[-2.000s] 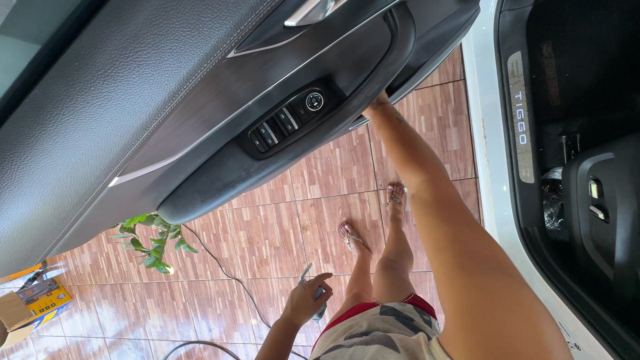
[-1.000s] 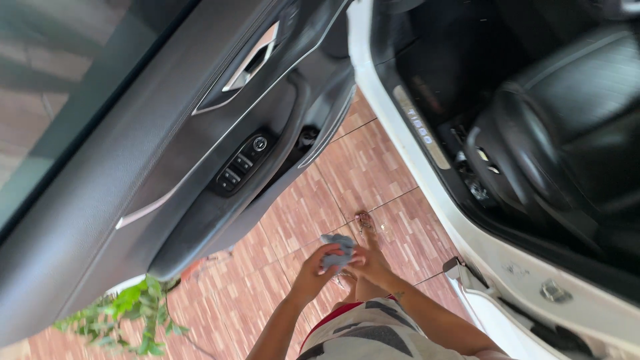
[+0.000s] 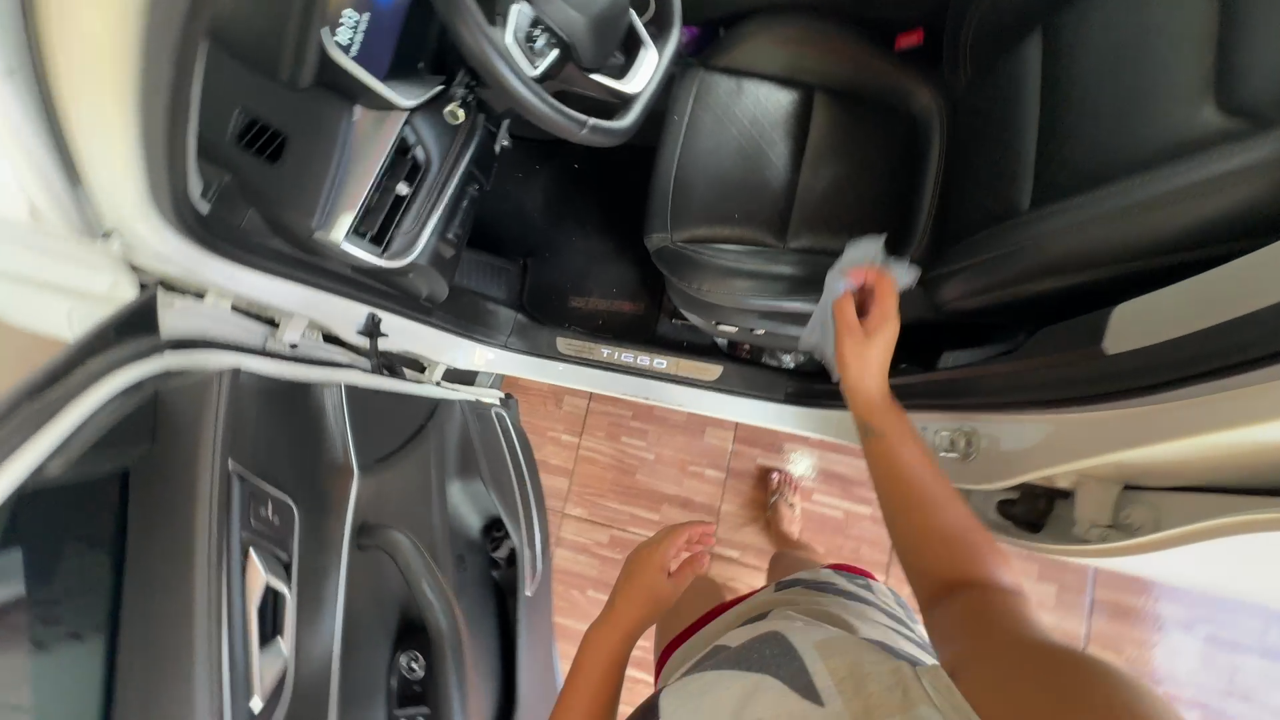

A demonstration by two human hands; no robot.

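My right hand grips a thin grey cloth, which hangs from the fingers over the outer side of the black leather driver's seat. Whether the cloth touches the seat I cannot tell. My left hand holds nothing; its fingers are slightly bent and apart, above the tiled floor, between the door panel and my body.
The driver's door stands open at lower left. Beyond the door sill plate are the steering wheel, dashboard vent and floor mat. The white door pillar with its striker is right of my forearm.
The view has swung from the door panel to the car's interior. A second ago both hands were together at the cloth; now the right holds it by the seat and the left is apart from it.
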